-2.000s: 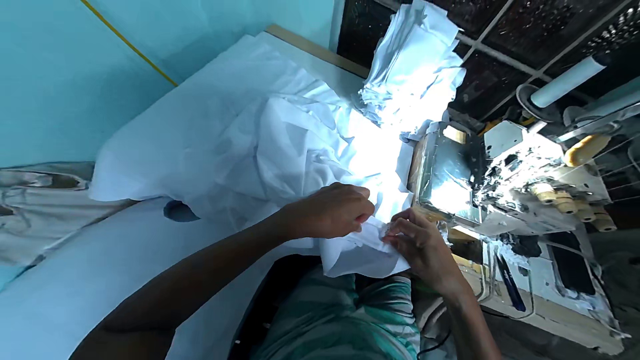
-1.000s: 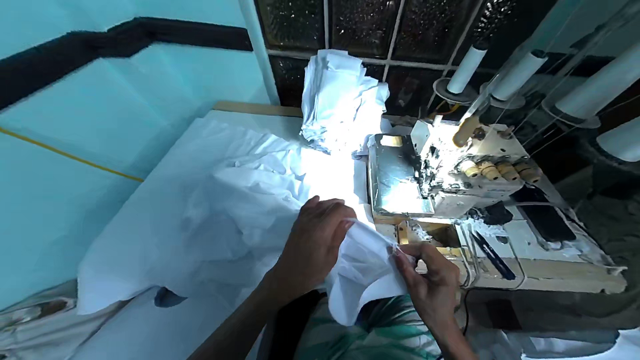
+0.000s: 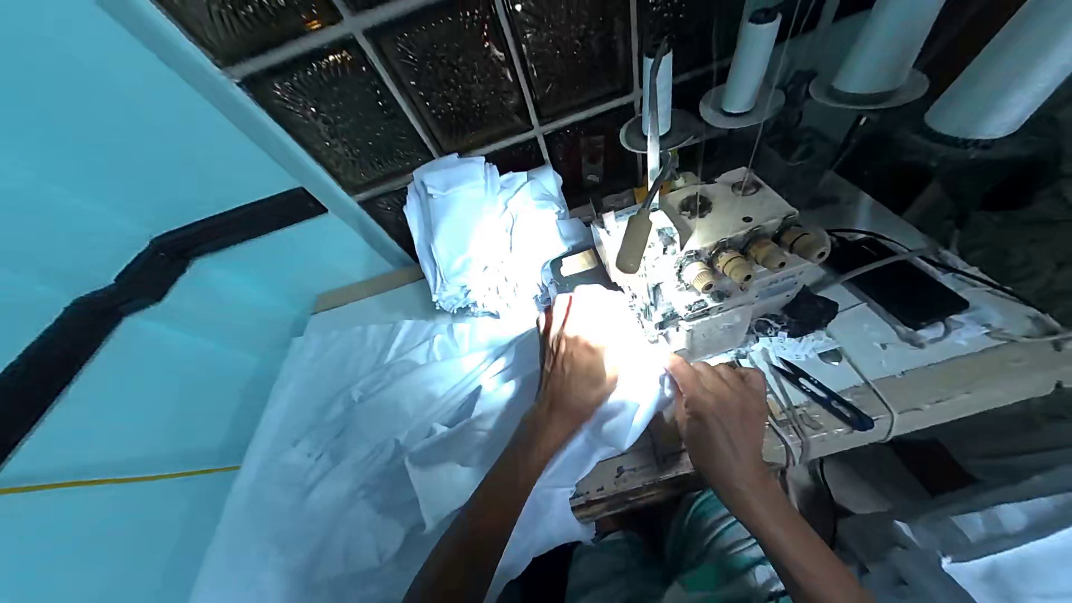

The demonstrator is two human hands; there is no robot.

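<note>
White fabric (image 3: 368, 452) spreads over the table's left part and runs up to the overlock sewing machine (image 3: 720, 251). My left hand (image 3: 578, 368) lies on the fabric just left of the machine's needle area, its fingertips lost in the lamp's glare. At the fabric's right edge, close to the machine's front, my right hand (image 3: 720, 406) pinches the cloth between thumb and fingers. Glare hides the cloth edge and the needle. Behind my left hand stands a pile of folded white cloth pieces (image 3: 490, 230).
Thread snips (image 3: 821, 394) and a smartphone (image 3: 896, 280) lie right of the machine. Tweezers with a tan grip (image 3: 636, 239) hang before its head. White thread cones (image 3: 751, 63) stand behind. A glass-block window (image 3: 452, 67) and blue wall (image 3: 167, 352) border the table.
Both hands have moved with the fabric from the table's front edge up to the sewing machine. The left hand now rests flatter on the cloth. The view has turned.
</note>
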